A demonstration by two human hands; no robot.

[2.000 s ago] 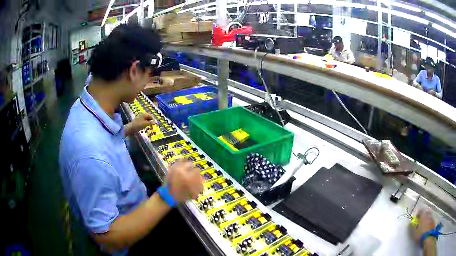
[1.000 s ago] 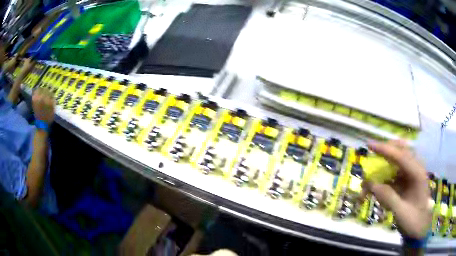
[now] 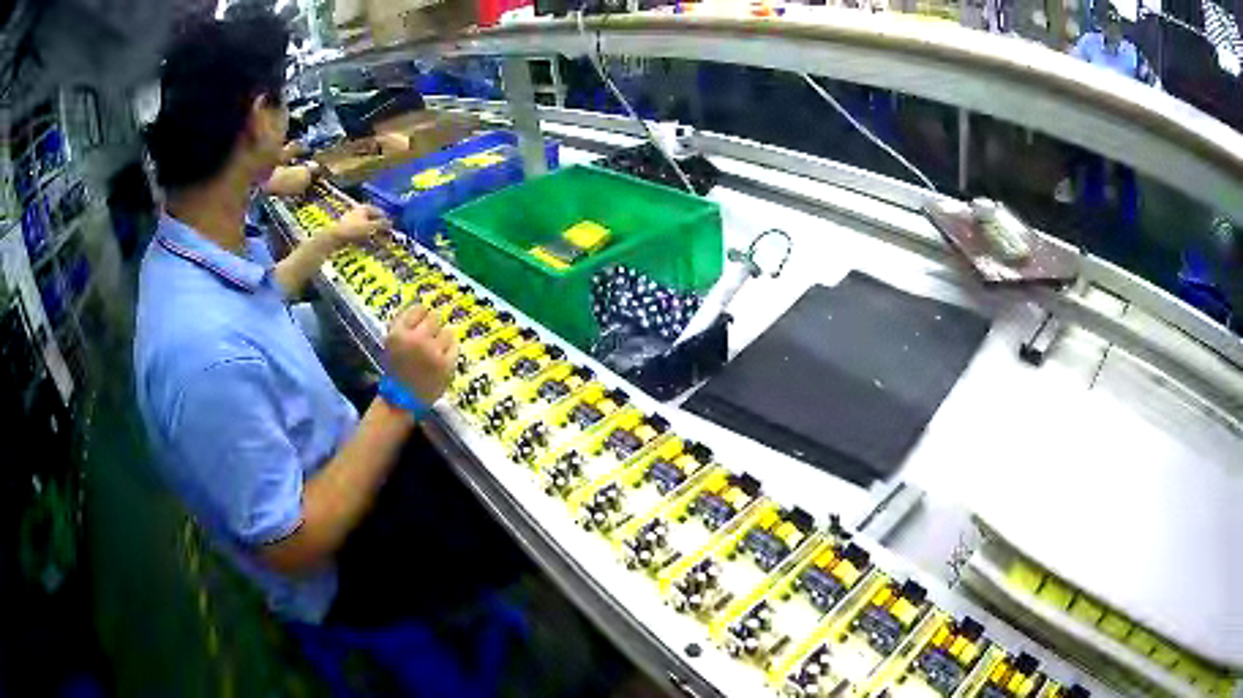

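Observation:
A long row of circuit boards with yellow edges lies on the track, running from the far left to the bottom right. Each board carries small dark capacitors at its near end and a black and yellow part at its far end. At the lower right, a white separator sheet lies over a layer of yellow transformers. Neither of my hands is in the picture. The two hands over the boards at the left belong to a co-worker.
A co-worker in a light blue shirt stands at the left beside the track. Behind the boards are a green bin, a blue bin, a checked bag and black sheets. A rail crosses above the bench.
The view has swung left, back towards the co-worker. My hand with a yellow block, seen at the right one second ago, is out of the picture.

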